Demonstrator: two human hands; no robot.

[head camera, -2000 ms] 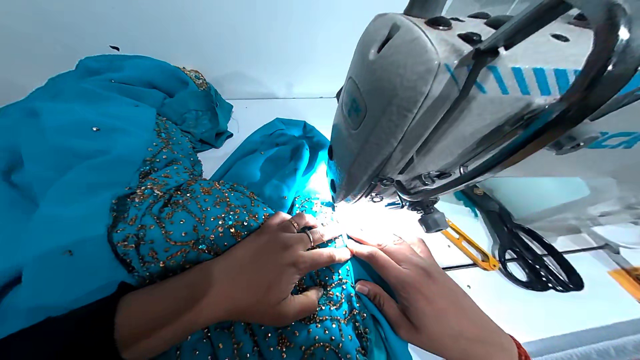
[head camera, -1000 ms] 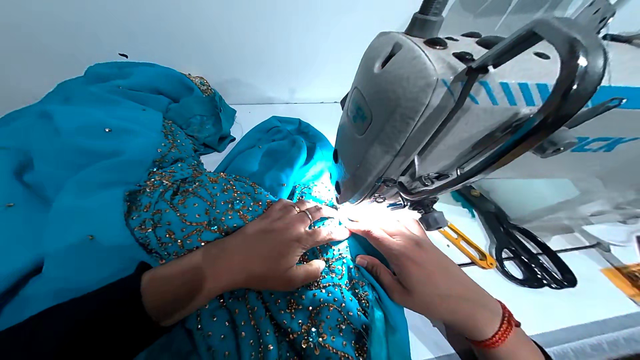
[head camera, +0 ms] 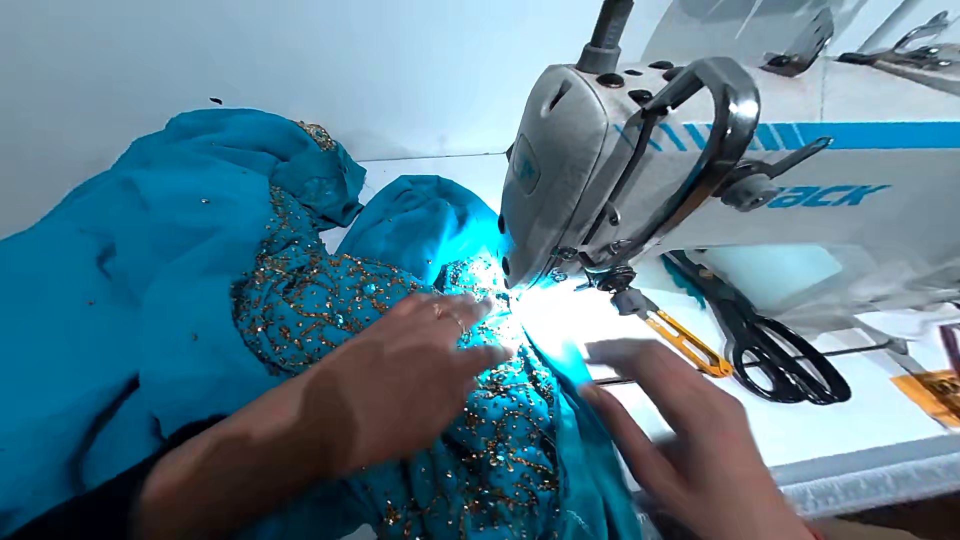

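A turquoise fabric garment with gold beadwork lies bunched from the left side to under the head of a Jack sewing machine. My left hand rests on the beaded part just left of the needle area, fingers spread and pointing toward it. At the garment's plain right edge is my right hand, thumb and forefinger apart and blurred; whether they touch the cloth I cannot tell. Glare from the machine's lamp hides the needle and presser foot.
Black-handled scissors and a yellow-handled tool lie right of the needle area. An orange packet is at the far right. A white wall stands behind the fabric.
My right hand has moved off the cloth by the needle area toward the right, its thumb and forefinger now apart. My left hand stays on the beaded fabric.
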